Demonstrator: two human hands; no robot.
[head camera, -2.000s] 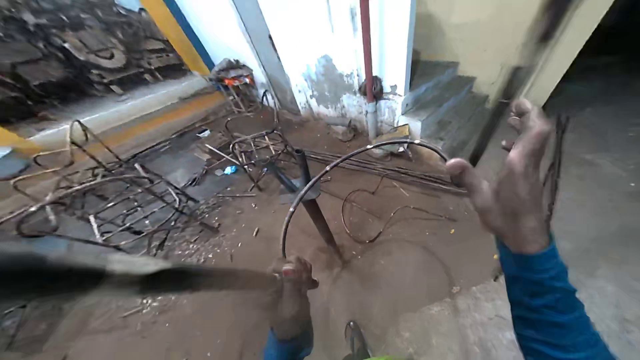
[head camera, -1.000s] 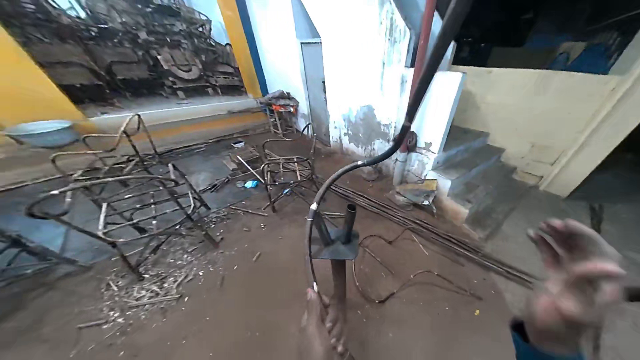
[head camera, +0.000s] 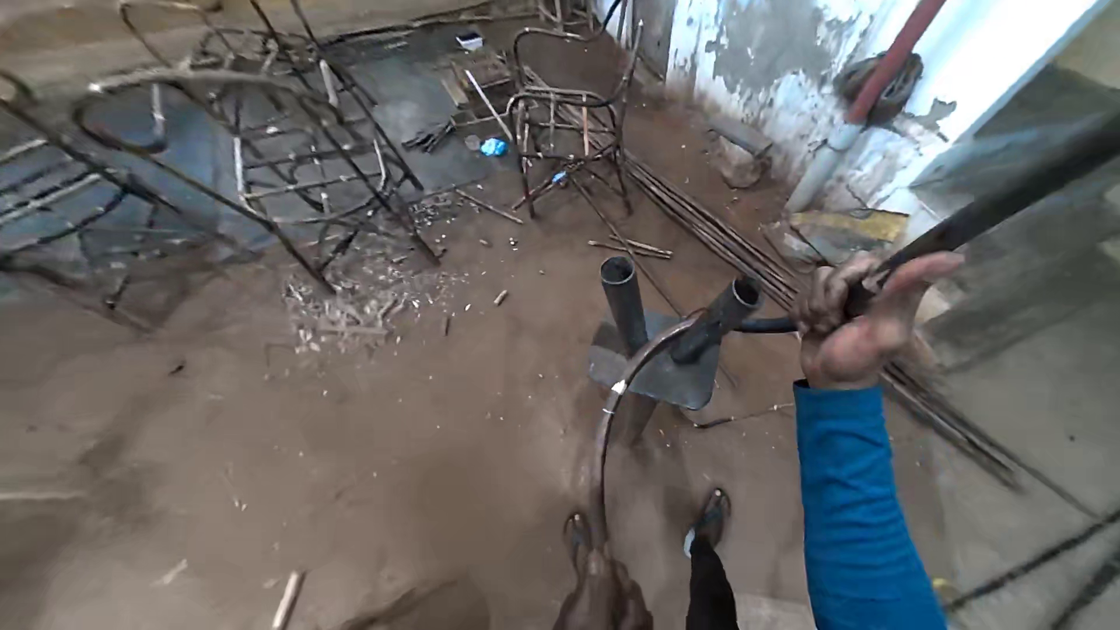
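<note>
A curved cane or rod (head camera: 604, 437) runs up from my left hand (head camera: 604, 599), which is closed around its lower end at the bottom edge. Its bend passes between two upright metal pipe stubs (head camera: 623, 293) on a square metal plate (head camera: 661, 376), fixed on a post. On the right, my right hand (head camera: 853, 319) is wrapped around a thick dark pipe (head camera: 997, 206), near where the rod's dark end meets it; the exact joint is hidden by my fingers. The pipe slants up to the right edge.
Bent cane-like chair frames (head camera: 254, 175) stand at the upper left, another frame (head camera: 569, 101) at the top centre. Long thin rods (head camera: 709, 232) lie along the floor behind the plate, beside a peeling wall (head camera: 761, 70). Shavings (head camera: 350, 311) litter the floor. My feet are below the post.
My right hand, open and apart from the pipe one second ago, is now closed on it. The rod now bends between the stubs. The view has tilted down.
</note>
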